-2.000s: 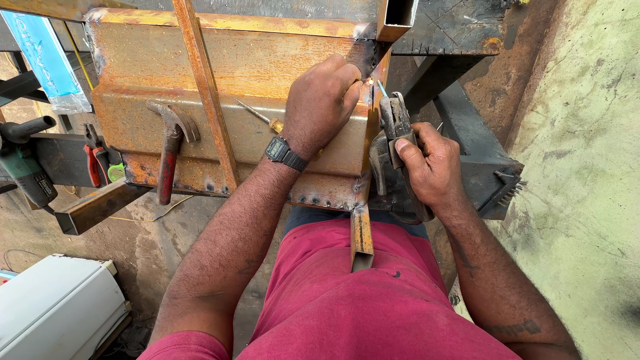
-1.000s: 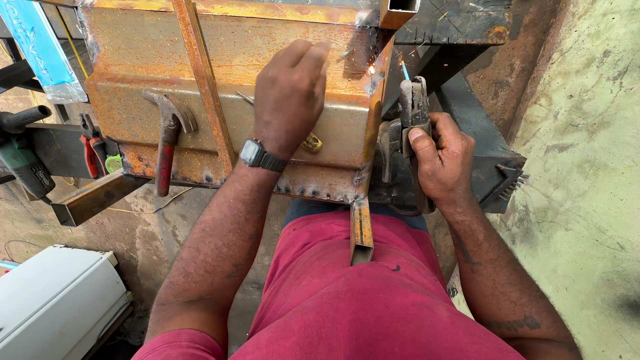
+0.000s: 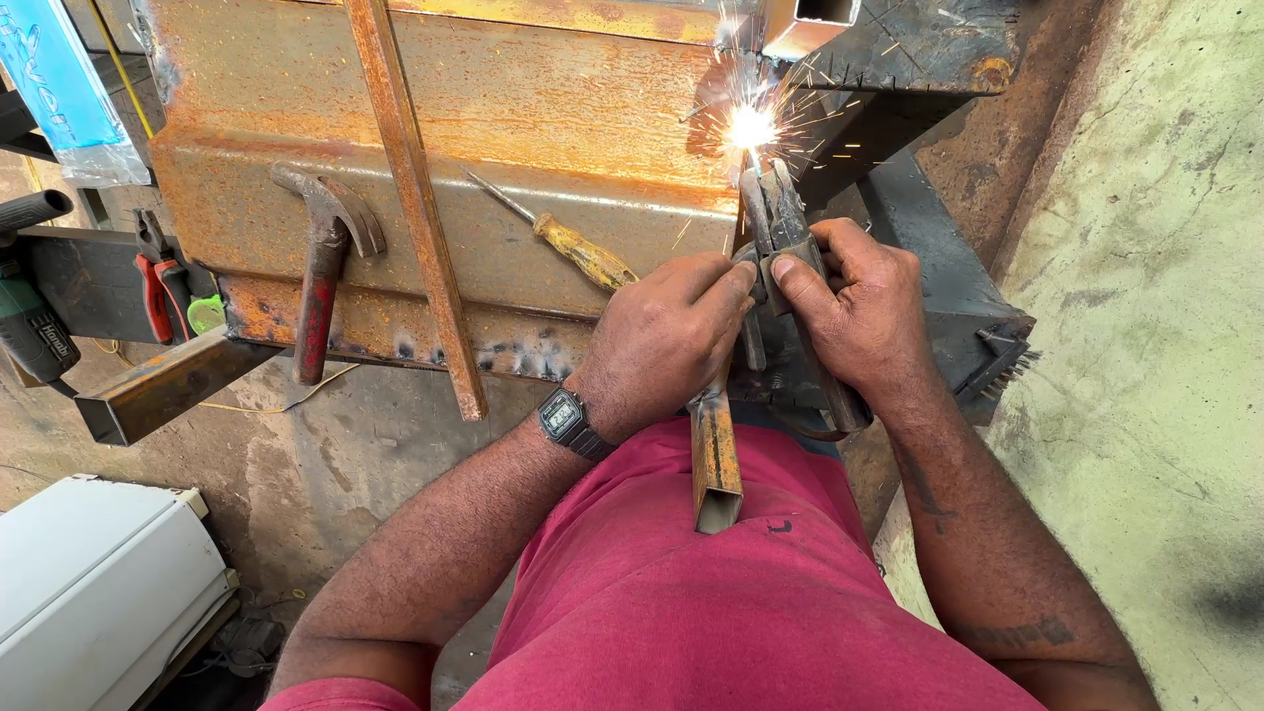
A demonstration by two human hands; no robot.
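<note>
My right hand (image 3: 859,306) is closed around a welding electrode holder (image 3: 785,222). From its jaws a short electrode reaches a bright arc with flying sparks at the right edge of a rusty steel panel (image 3: 553,99). My left hand (image 3: 671,341) touches the holder's left side; its fingertips are partly hidden, so its grip is unclear. On the panel, left of my hands, lie a yellow-handled screwdriver (image 3: 588,252) and a claw hammer (image 3: 324,267) with a red handle. A rusty steel bar (image 3: 410,188) crosses the panel between the two tools.
Square steel tubes jut out near my waist (image 3: 717,464) and at lower left (image 3: 183,380). Red-handled pliers (image 3: 158,281) and an angle grinder (image 3: 35,316) are at the left. A wire brush (image 3: 997,355) is at the right, before a green wall (image 3: 1145,276). A white appliance (image 3: 89,583) stands lower left.
My left hand has come down and right from above the panel to the electrode holder. Where only a small glow showed a second ago, a bright arc with sparks now burns.
</note>
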